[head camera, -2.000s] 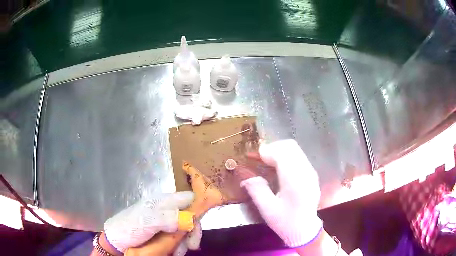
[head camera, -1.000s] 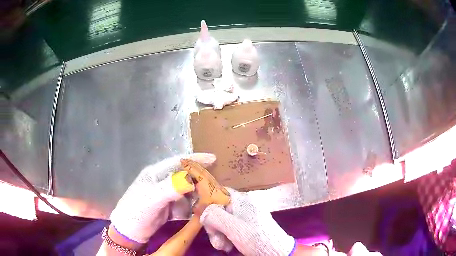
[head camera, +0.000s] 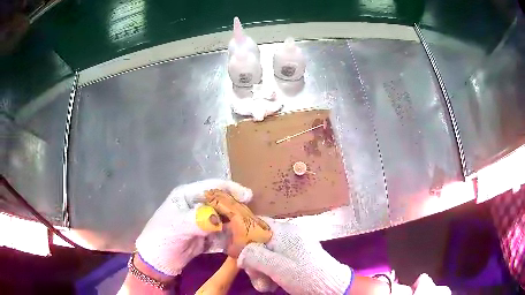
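A tan-orange moulded figure part (head camera: 244, 224) with dark marks is held between both gloved hands below the cardboard sheet (head camera: 259, 173); its narrow limb runs down to the bottom edge. My left hand (head camera: 184, 222), in a white knitted glove with a yellow band (head camera: 208, 218) on a finger, is closed around the part's upper end. My right hand (head camera: 290, 256), in a white glove with a blue cuff edge, grips its lower right side with thumb and fingers. A small round cap (head camera: 300, 168) and a thin pale stick (head camera: 300, 133) lie on the cardboard.
A tall white squeeze bottle (head camera: 244, 60) and a shorter white bottle (head camera: 289, 62) stand on the metal table (head camera: 144, 144) behind the cardboard. A crumpled white cloth (head camera: 257, 106) lies in front of them. A green surface (head camera: 259, 14) runs along the back.
My right hand has moved from over the cardboard to the part. My left hand and the part have come up from the lower left, the part now turned. The camera view has shifted.
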